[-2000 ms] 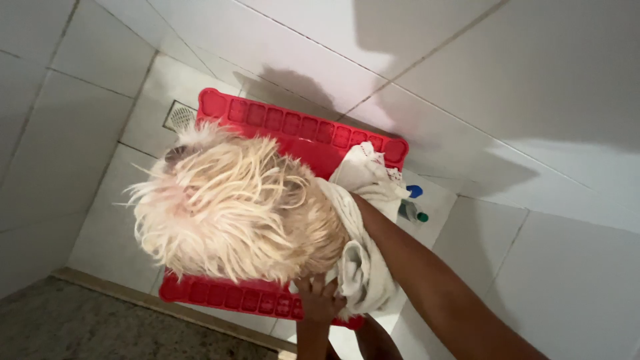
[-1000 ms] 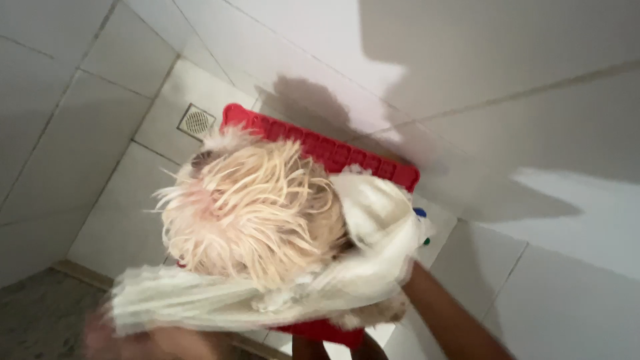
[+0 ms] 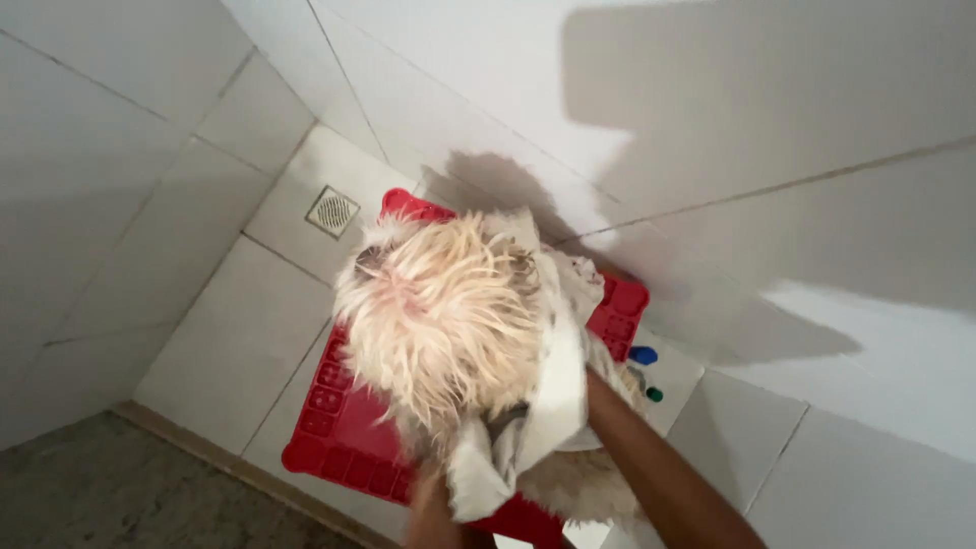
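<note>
A dog with wet, pale shaggy fur is on a red plastic mat or tray with a molded border; its head faces the upper left. A white towel lies around its neck and over its back, with a loose end hanging low in front. From the lower right my right forearm reaches to the towel, and that hand is hidden by the cloth. My left hand is blurred, low beside the dog's chest and the towel's hanging end; its fingers cannot be made out.
A square floor drain lies past the dog's head. White tiled walls meet at the corner. A blue cap and a green cap show right of the mat. A stone-like ledge edges the lower left.
The towel has shifted from the dog's back to around its neck. One second ago its end swept left with my left hand; now both are in by the dog's chest.
</note>
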